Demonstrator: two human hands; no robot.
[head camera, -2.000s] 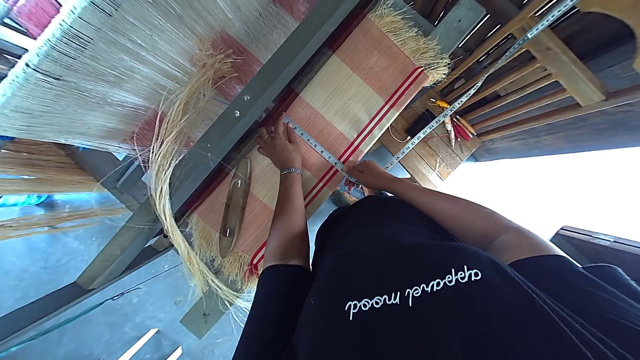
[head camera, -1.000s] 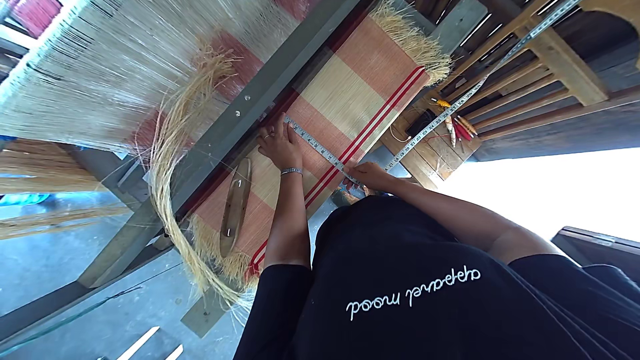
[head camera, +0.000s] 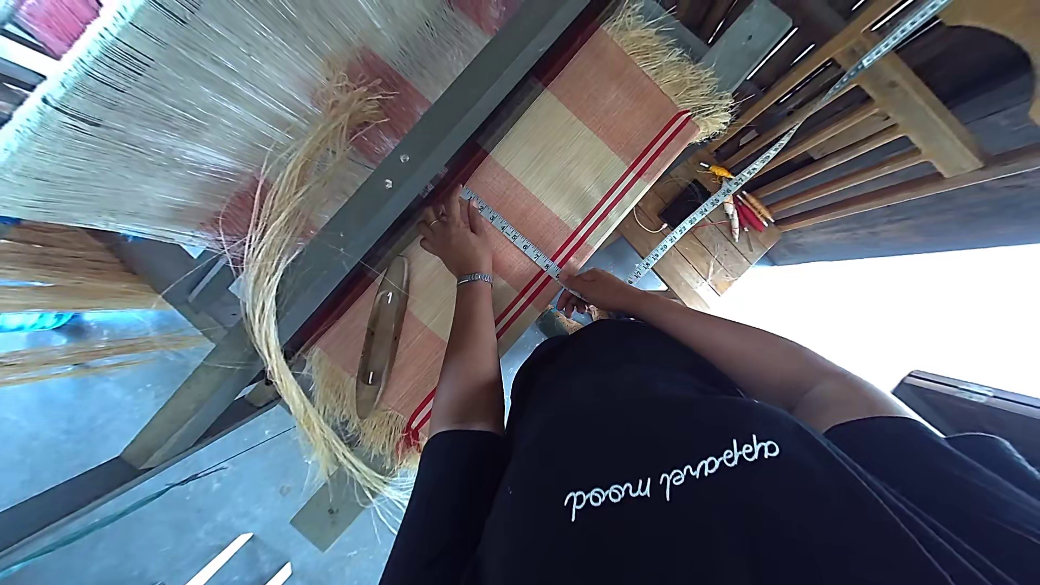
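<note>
A pale tape measure (head camera: 520, 241) lies across the pink and cream woven cloth (head camera: 540, 142), which has red stripes near its front edge. Palm down on the cloth, my left hand (head camera: 457, 237) presses the tape's end near the loom's grey beam (head camera: 357, 175). At the cloth's front edge my right hand (head camera: 600, 291) pinches the tape between thumb and fingers; its lower fingers curl below the edge. Beyond that hand the tape rises to the upper right. Left of my left wrist, a wooden boat shuttle (head camera: 382, 337) rests on the cloth.
Loose straw-coloured fibres (head camera: 280, 244) hang over the beam, beside white warp threads (head camera: 203, 106). On the right, a slatted wooden bench (head camera: 691, 260) carries a dark phone-like object (head camera: 685, 203) with a cable and several small tools (head camera: 751, 210). Grey frame timbers (head camera: 191, 398) cross the lower left.
</note>
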